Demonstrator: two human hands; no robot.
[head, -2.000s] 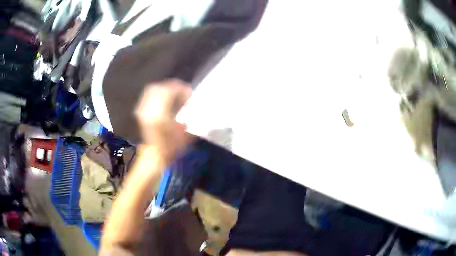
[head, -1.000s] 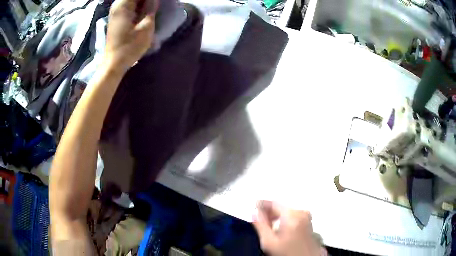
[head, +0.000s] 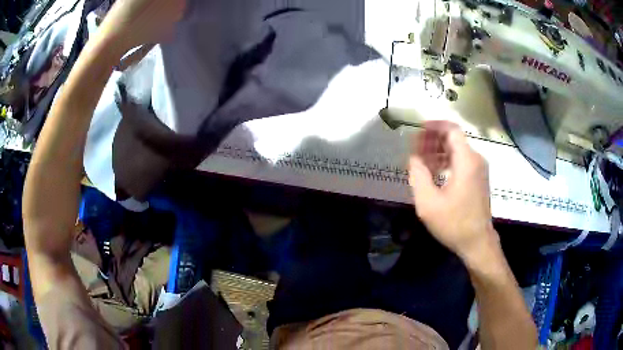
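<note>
Dark brown and grey cloth lies spread across the left and middle of the white table, with folds and a pale part hanging over the front edge at left. My left hand is at the top left over this cloth, blurred and partly cut off by the picture's edge; its fingertips are hidden, so its grip cannot be told. My right hand is over the table's front edge, right of the cloth and in front of the sewing machine. It is blurred, with thumb and fingers apart, and I see nothing in it.
A small grey pointed flap lies on the machine bed. A printed scale runs along the table front. Blue baskets stand below the table; one at left has brown cloth beside it. A cloth heap is at the far left.
The view has swung so the machine shows more fully. The cloth now spreads wider across the table. My right hand has come up nearer the machine bed; my left hand is nearer the top edge.
</note>
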